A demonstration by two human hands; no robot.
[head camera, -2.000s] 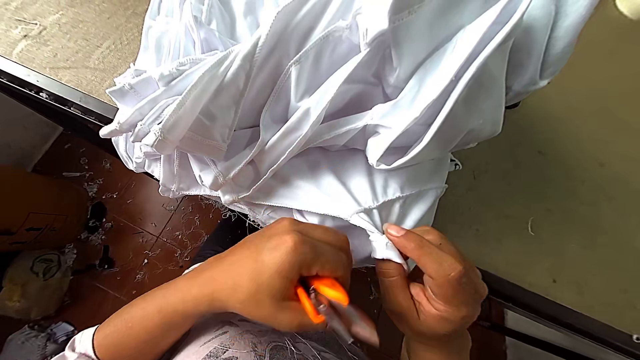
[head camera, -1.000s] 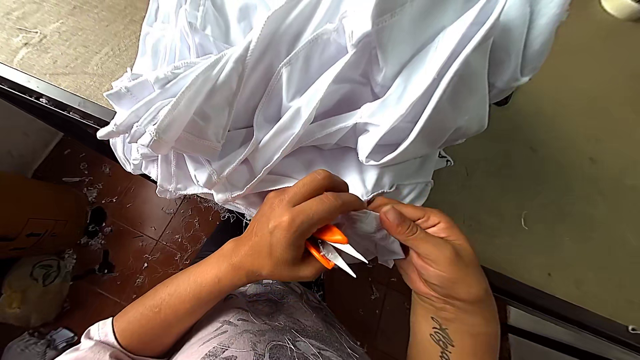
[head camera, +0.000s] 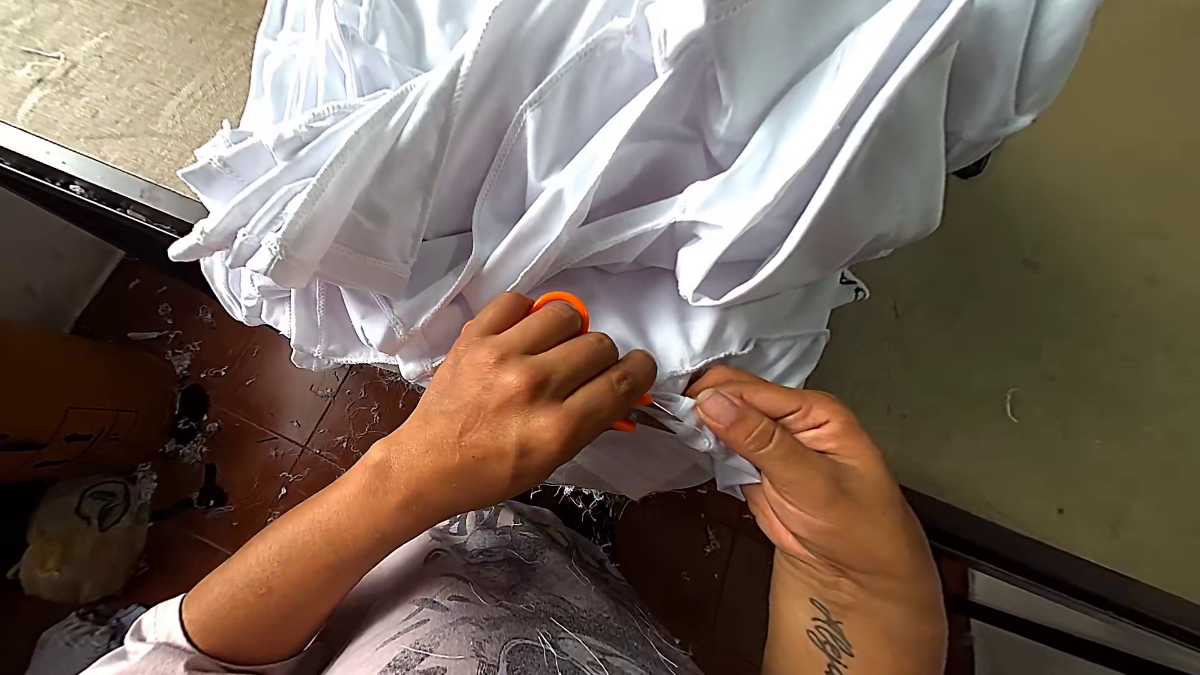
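Note:
A heap of white sewn fabric pieces (head camera: 600,187) with stitched seams hangs over the table edge towards me. My left hand (head camera: 525,403), back up, is closed around small orange-handled thread snips (head camera: 647,417); one orange loop shows above its fingers. The snips' metal blades point right, at a gathered fold of the white fabric. My right hand (head camera: 806,459) pinches that fold between thumb and fingers, just right of the blade tips. Whether the blades touch the cloth I cannot tell.
The tabletop (head camera: 1012,375) extends to the right, with a loose thread (head camera: 1010,405) on it. At the lower left stand a cardboard box (head camera: 84,403) and a plastic bag (head camera: 84,539) on a reddish tiled floor (head camera: 262,394) strewn with thread scraps.
My left hand has turned, so the snips' blades now point right to the fold, not down and right. My right hand still pinches the fabric.

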